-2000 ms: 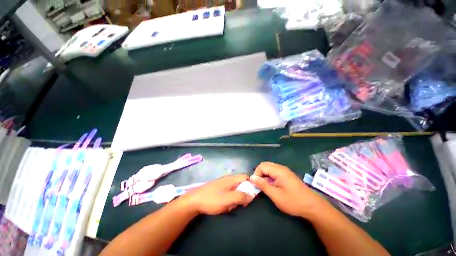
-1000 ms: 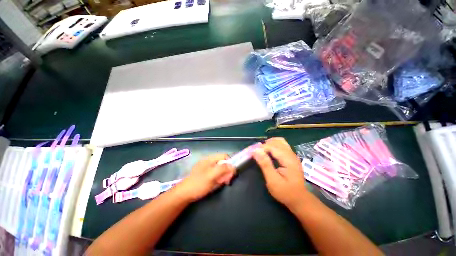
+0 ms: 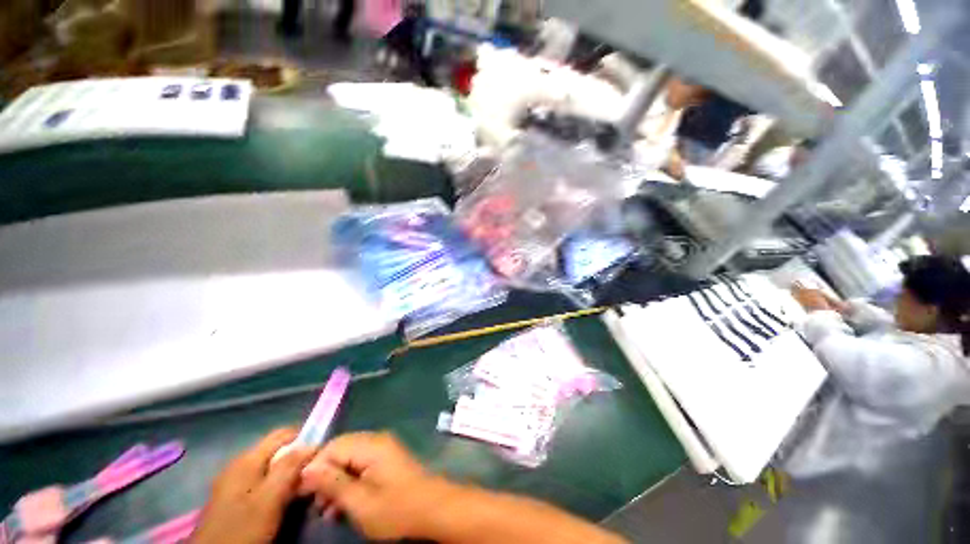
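My left hand (image 3: 252, 487) is closed on a watch, low in the view. A pink-purple strap (image 3: 328, 404) sticks up from between my hands, and the rest is covered by my fingers. My right hand (image 3: 367, 483) touches the same piece with its fingertips, beside my left hand. Assembled watches (image 3: 90, 491) with pink-purple straps lie on the green mat at the lower left, partly cut off by the edge. The picture is blurred.
A clear bag of pink straps (image 3: 521, 393) lies right of my hands, a bag of blue-purple straps (image 3: 420, 260) behind it. A white foam sheet (image 3: 191, 319) lies at left. At right, a person (image 3: 883, 361) works at a foam board with black straps (image 3: 734, 372).
The view has swung to the right, bringing the neighbouring person and black-strap board into sight. The left foam tray has left the view. The held strap now points up between my hands.
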